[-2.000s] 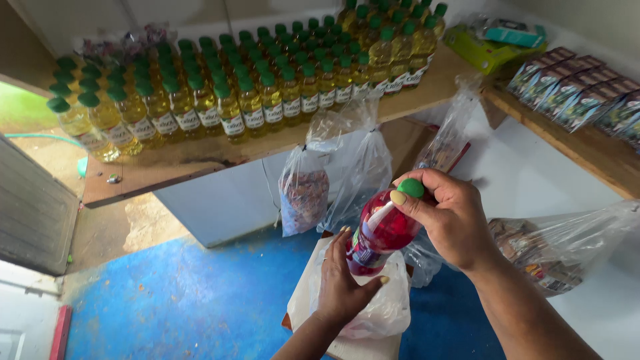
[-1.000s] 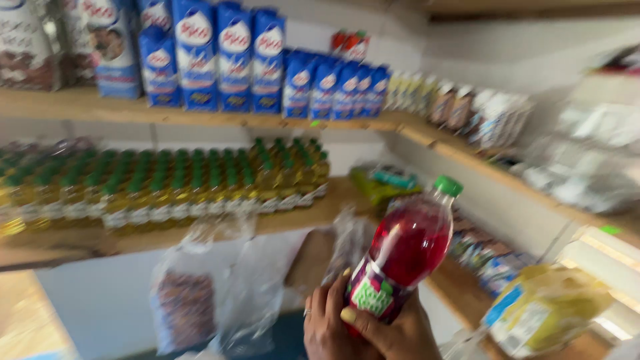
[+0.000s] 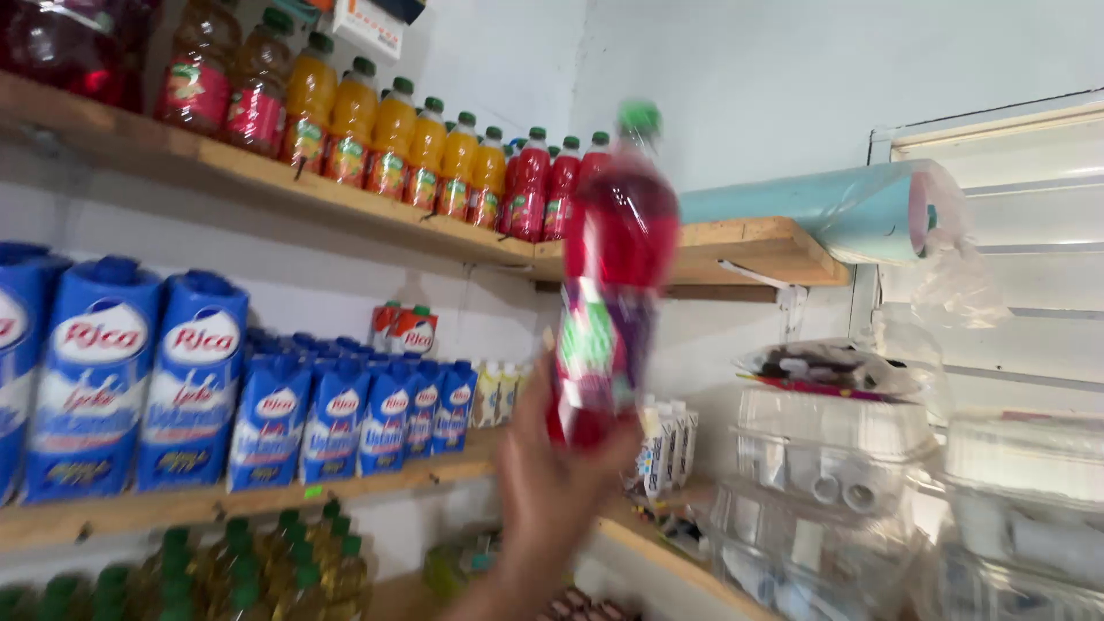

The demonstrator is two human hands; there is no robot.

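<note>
My left hand (image 3: 561, 466) is raised near the middle of the view and holds a plastic bottle of red drink (image 3: 617, 233) by its lower end. The bottle stands nearly upright, with a green cap and a purple and green label, blurred by motion. Behind it, smaller red drink bottles (image 3: 528, 190) and orange drink bottles (image 3: 392, 138) stand in a row on the upper wooden shelf (image 3: 345, 198). My right hand is not in view.
Blue and white milk cartons (image 3: 194, 379) line the middle shelf (image 3: 172, 509). Green-capped oil bottles (image 3: 241, 569) stand below. At right are stacked clear plastic containers (image 3: 819, 440), a light-blue roll (image 3: 802, 207) in clear plastic, and a louvered window (image 3: 1026, 302).
The red bottle has been lifted from above the plastic bags up to the upper shelf's height. Both hands were on it earlier; one shows now. The view has swung upward.
</note>
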